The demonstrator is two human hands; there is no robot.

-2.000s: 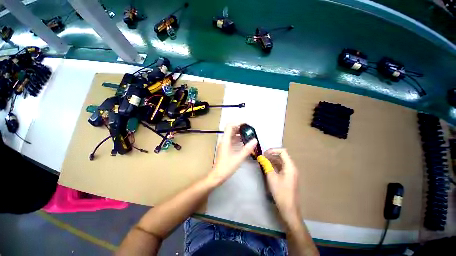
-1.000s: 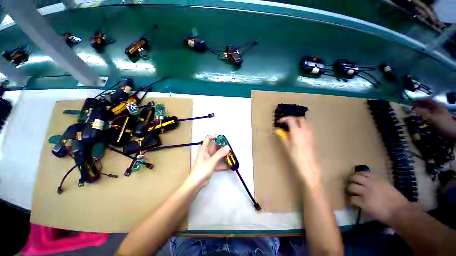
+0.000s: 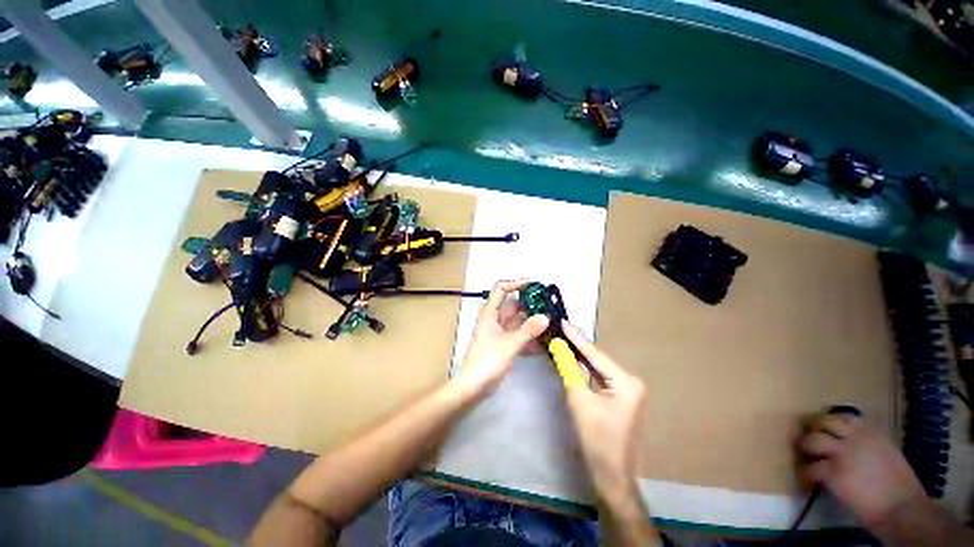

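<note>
My left hand (image 3: pixel 502 340) holds a black housing (image 3: pixel 554 302) with a green circuit board (image 3: pixel 534 298) showing at its open side. My right hand (image 3: pixel 607 411) holds a yellow-handled tool (image 3: pixel 567 364) against the near side of the housing. A slim black piece, perhaps a cover, lies along the tool under my right fingers; its far end is partly hidden. The tool's tip is hidden at the housing. Stacked black covers (image 3: pixel 700 264) lie on the right cardboard (image 3: pixel 737 374).
Tangled unfinished units (image 3: pixel 310 240) lie on the left cardboard (image 3: pixel 171 363). The green conveyor belt (image 3: pixel 459 118) carries spaced units behind. A row of covers (image 3: pixel 916 363) stands at far right. Another person's hand (image 3: pixel 854 459) covers a black unit (image 3: pixel 844 410) at lower right.
My right hand has moved from the cover stack back to the housing in my left hand. The stack sits more skewed than two seconds ago. Another person's hand has come to the lower-right unit.
</note>
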